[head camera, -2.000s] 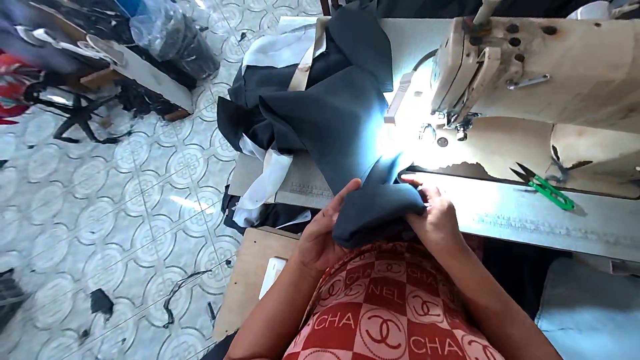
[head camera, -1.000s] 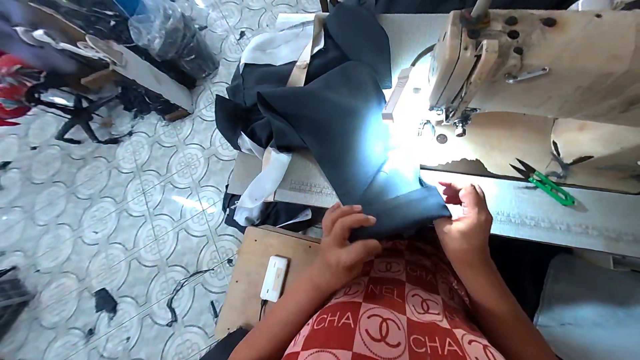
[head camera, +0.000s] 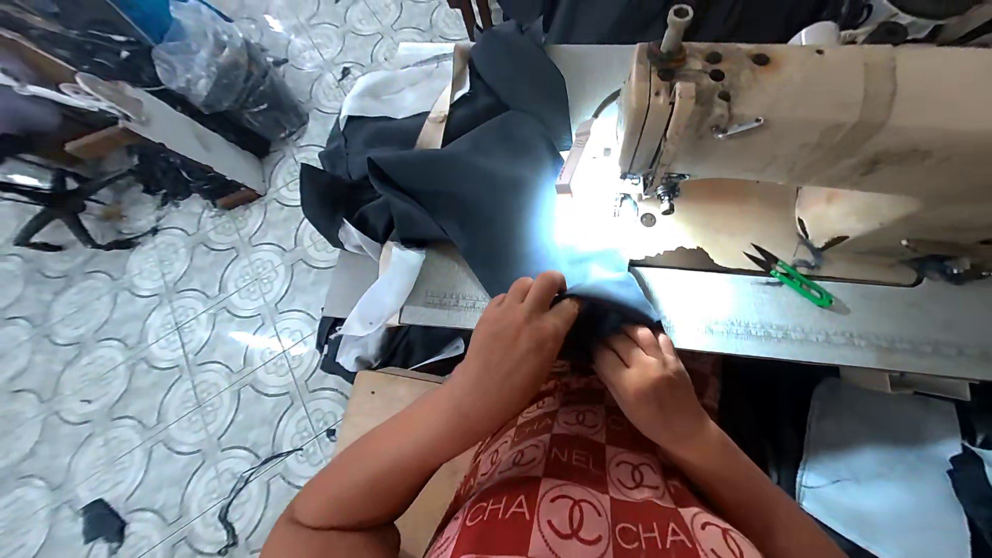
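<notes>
Dark fabric (head camera: 496, 186) lies across the left part of the sewing table (head camera: 775, 318) and reaches down to its front edge. My left hand (head camera: 523, 337) grips the folded lower end of this fabric. Beside it, my right hand (head camera: 639, 368) holds the same end, its fingertips partly hidden in the folds. The sewing machine (head camera: 775, 116) stands beyond and to the right of my hands, its needle area (head camera: 647, 198) brightly lit. Green-handled thread snips (head camera: 802, 283) lie on the right, blades apart.
White fabric strips (head camera: 387, 291) hang at the table's left side. A wooden board (head camera: 387, 395) is below my left forearm. Plastic bags (head camera: 225, 70) stand on the tiled floor at the upper left. Light grey cloth (head camera: 883, 465) lies at the lower right.
The fabric end was stretched flat between my hands a second ago and is now bunched and turned at the table edge. My hands have come closer together.
</notes>
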